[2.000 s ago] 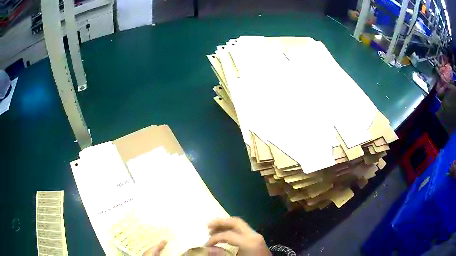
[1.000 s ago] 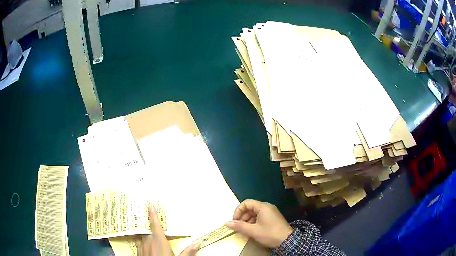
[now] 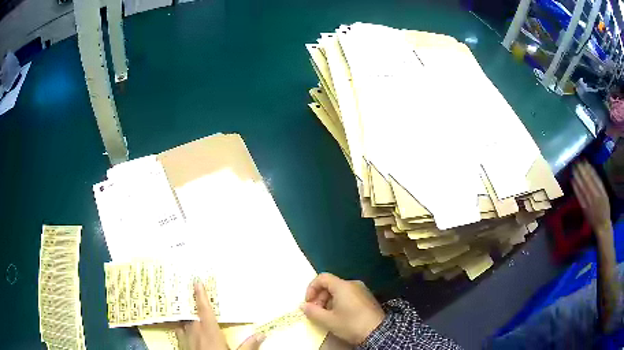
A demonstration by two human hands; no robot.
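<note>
A flat tan carton (image 3: 239, 225), glared white, lies in front of me with its brown end flap (image 3: 209, 160) at the far end. A yellow label sheet (image 3: 144, 294) lies over the carton's left near part. My left hand (image 3: 205, 335), cut off by the bottom edge, has a finger on this sheet and its thumb at a small yellow label strip (image 3: 277, 321). My right hand (image 3: 342, 307) pinches the strip's right end near the carton's close end. The near end of the carton is partly hidden by the hands.
A thick, uneven carton stack (image 3: 438, 130) stands to the right. Spare label sheets (image 3: 61, 287) lie at far left. A pale perforated upright (image 3: 99, 89) rises behind the carton. At right are a person's hand and arm (image 3: 596, 205), a blue tote (image 3: 547, 318) and a red crate (image 3: 568, 229).
Since two seconds ago, the label sheet has come flat into view and my right hand has pinched the strip. In the last second my hands barely moved; another person's arm has appeared at right.
</note>
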